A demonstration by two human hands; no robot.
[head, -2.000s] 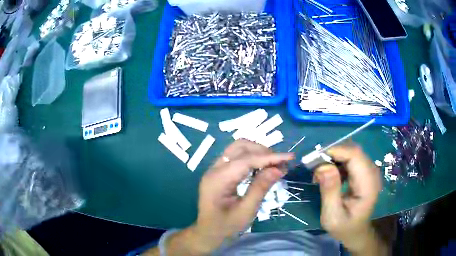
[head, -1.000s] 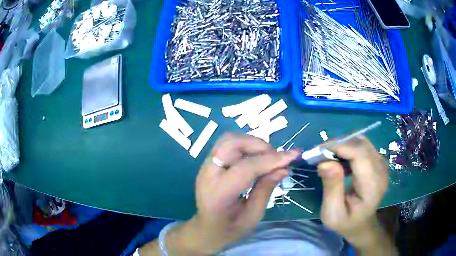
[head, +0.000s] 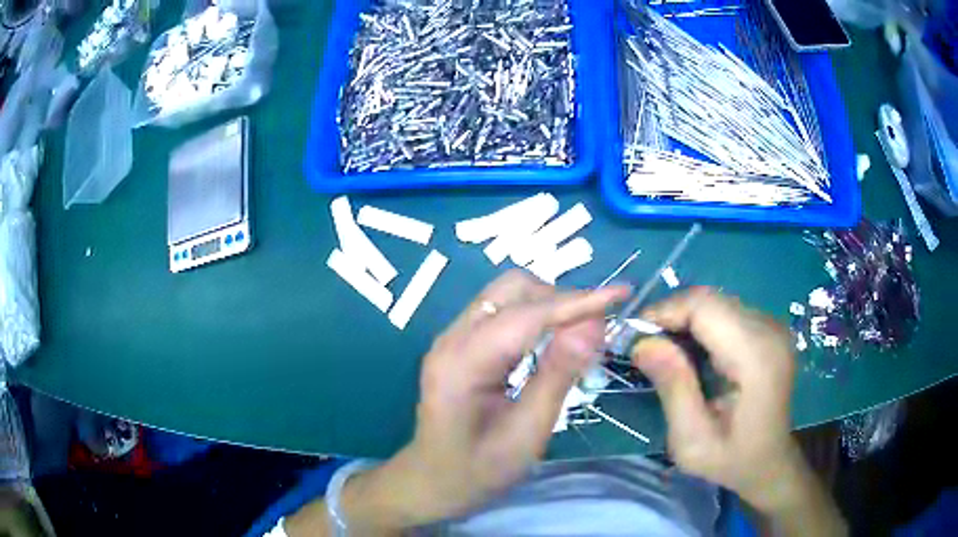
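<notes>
My left hand (head: 504, 378) and my right hand (head: 725, 388) meet over the near edge of the bench. Between their fingertips is a small white piece (head: 622, 334), blurred, with a long thin rod (head: 667, 267) slanting up and right from it. My right thumb and forefinger are closed on this piece; something dark lies in the right palm, mostly hidden. My left fingertips are pinched close to it; what they grip is hidden. A pile of white tabs with thin rods (head: 594, 411) lies under the hands, partly hidden. White strips (head: 418, 288) lie loose beyond the hands.
Beyond are a left blue tray (head: 452, 178) of short metal pins and a right blue tray (head: 735, 213) of long rods, with a phone (head: 809, 23) at its top. A digital scale (head: 210, 194) stands left, plastic bags far left. A dark red-purple pile (head: 877, 288) lies right.
The rod between my hands has swung from pointing right to a steeper upward slant. My right fingertips have moved left, closer to the left ones. The clear bag at lower left has gone from view.
</notes>
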